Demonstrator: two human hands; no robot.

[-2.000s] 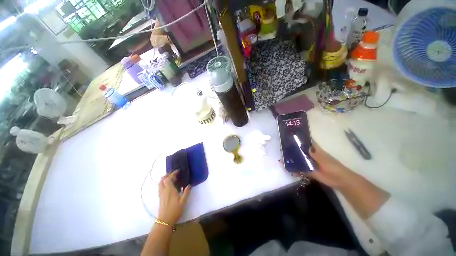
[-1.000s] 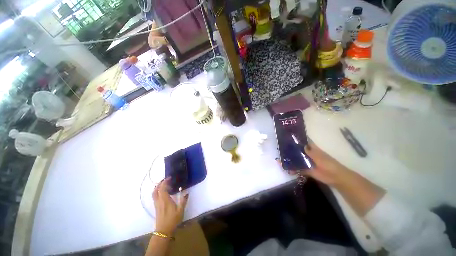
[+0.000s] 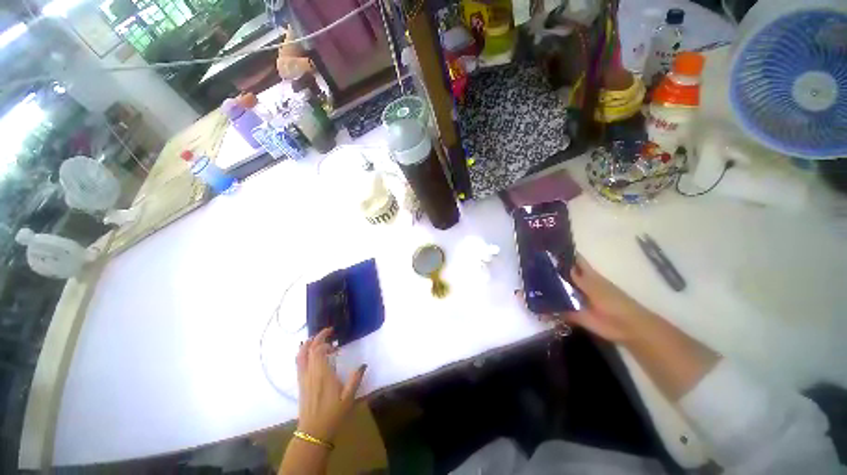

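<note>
My right hand (image 3: 604, 301) holds a dark smartphone (image 3: 546, 260) with a lit lock screen, near the front edge where the two tables meet. A beaded strap (image 3: 559, 328) hangs below the phone. A second dark phone (image 3: 332, 306) lies on a navy cloth (image 3: 369, 295) on the left table. My left hand (image 3: 327, 380) is at the near end of that phone, fingers apart, fingertips at or just over its lower edge. A thin white cable (image 3: 269, 339) loops beside the cloth.
A gold hand mirror (image 3: 429, 260), crumpled tissue (image 3: 479, 250), white mug (image 3: 379, 204) and tall dark tumbler (image 3: 425, 176) stand or lie behind. Dark snips (image 3: 660, 263) lie on the right table. A speckled pouch (image 3: 515, 125), orange-capped bottle (image 3: 675, 102) and blue fan (image 3: 806, 88) are farther back.
My left hand has drawn back slightly towards me, its thumb now spread away from the phone on the cloth. My right hand still holds the lit phone in nearly the same place.
</note>
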